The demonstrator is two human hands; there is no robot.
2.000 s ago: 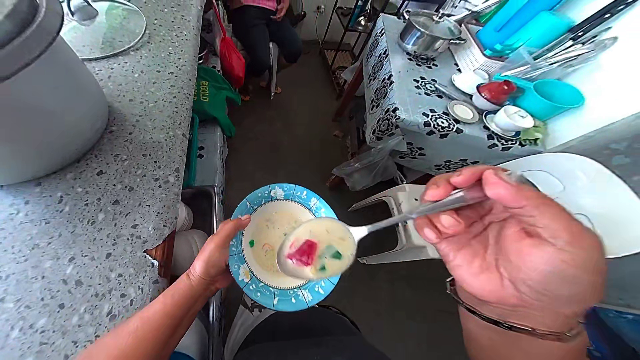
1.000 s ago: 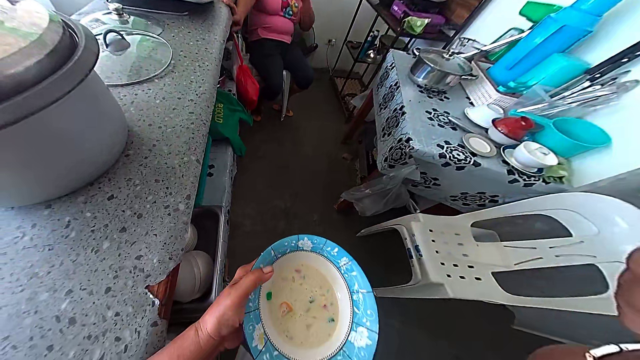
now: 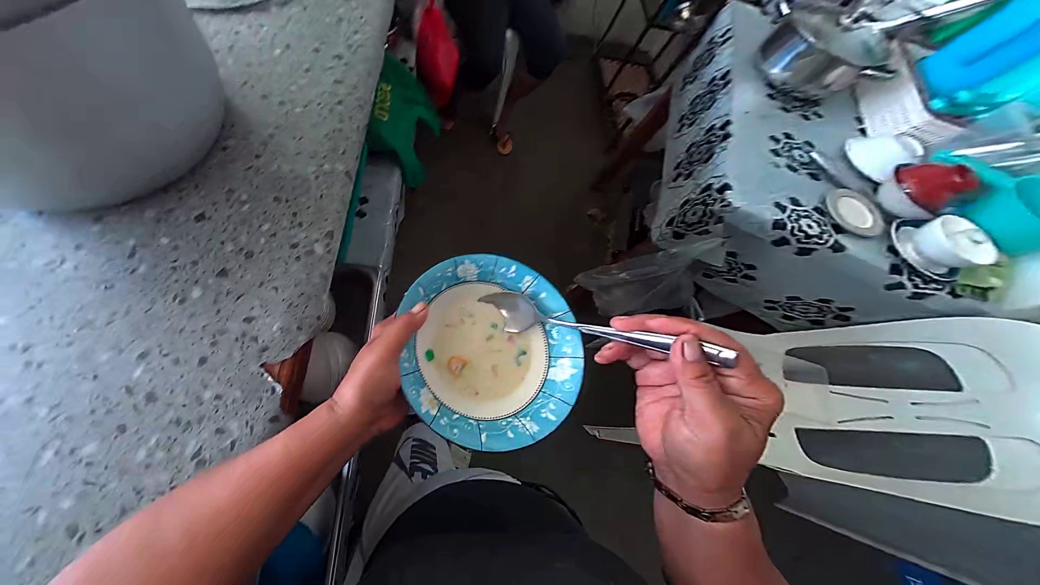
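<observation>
My left hand [image 3: 375, 374] grips the left rim of a blue-rimmed soup plate [image 3: 561, 370] with a white flower pattern, its thumb on top of the rim. Creamy white soup [image 3: 479, 382] with small green, orange and pink pieces lies in the plate. In my right hand [image 3: 699, 406] is the handle of a metal spoon [image 3: 516, 313], held between thumb and fingers at the right of the plate. The bowl of the spoon is over the soup's upper right part and partly in it.
A speckled stone counter [image 3: 268, 211] with a large grey pot [image 3: 106, 106] runs along the left. At right stand a white plastic chair [image 3: 861, 406] and a table with a patterned cloth [image 3: 731, 187], holding cups and a metal pot [image 3: 804, 61]. A seated person's legs [image 3: 520, 41] are at the top.
Two seconds ago the spoon, full of soup, was raised over the plate. One second ago my right hand was mostly out of view at the right; now it is back with the spoon at the soup.
</observation>
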